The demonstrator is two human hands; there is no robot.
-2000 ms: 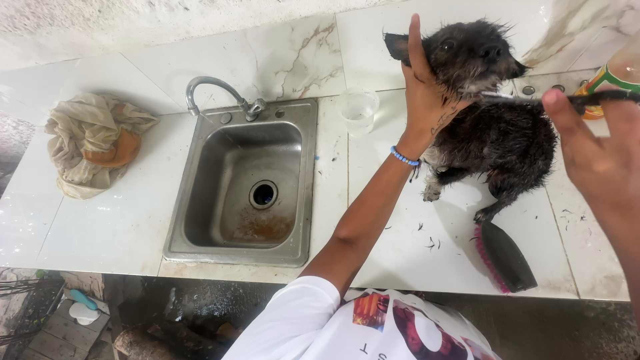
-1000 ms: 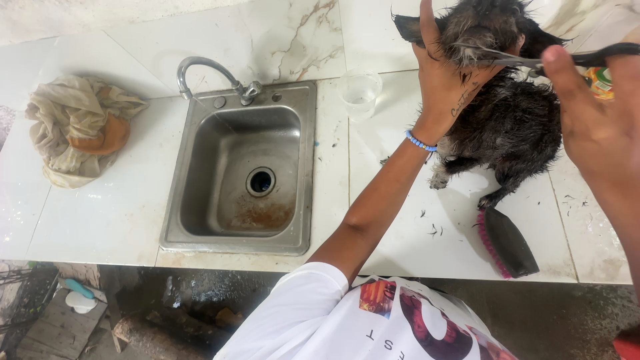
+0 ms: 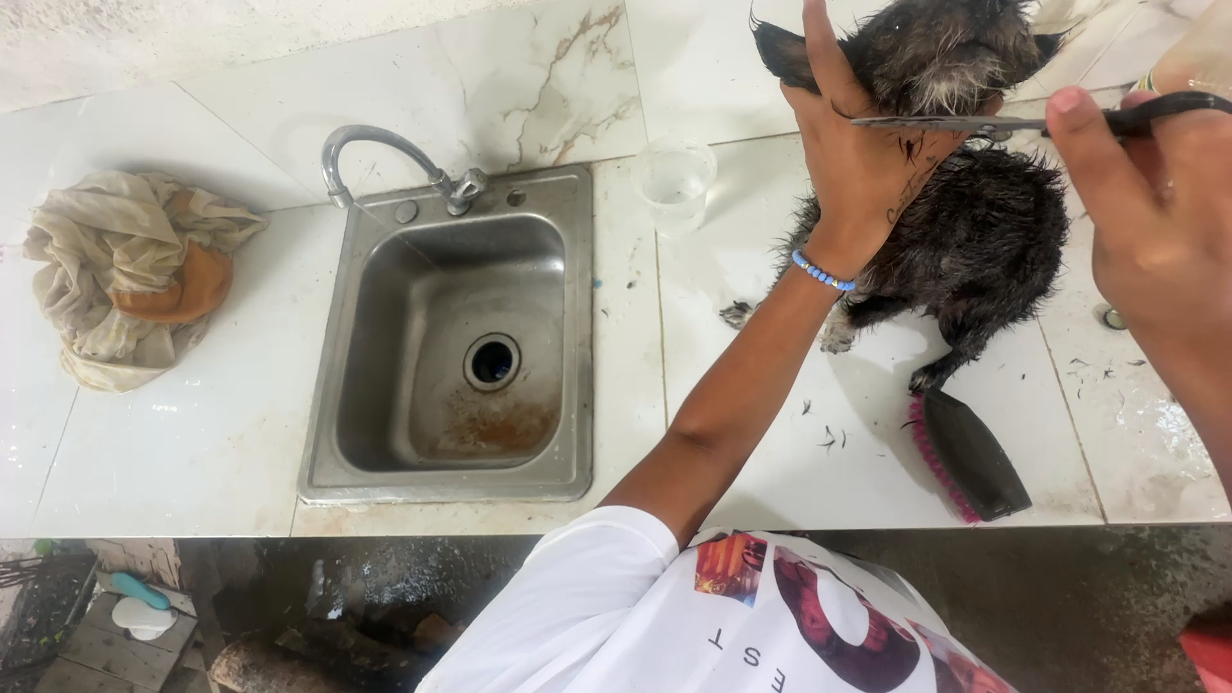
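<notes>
A wet, dark-furred dog (image 3: 962, 231) sits on the white tiled counter, its head tipped up. My left hand (image 3: 852, 164), with a blue bead bracelet (image 3: 821, 272) at the wrist, holds the dog around its neck and jaw. From the right, my right hand (image 3: 1141, 173) grips a pair of scissors (image 3: 1001, 125) by the dark handles. The blades point left, across the back of my left hand and just below the dog's chin; whether they are parted is hard to tell. A scrub brush (image 3: 967, 457) with pink bristles lies by the dog's hind paw.
Left of the dog are a clear plastic cup (image 3: 677, 183) and a steel sink (image 3: 462, 337) with a curved faucet (image 3: 385, 144). A crumpled beige cloth (image 3: 135, 274) lies on the left counter. Fur clippings (image 3: 830, 438) dot the tiles near the brush. A container stands at the upper right edge.
The dog's head, facing forward two seconds ago, is now tipped up. The scissors, in front of its muzzle one second ago, are now lower, below the chin.
</notes>
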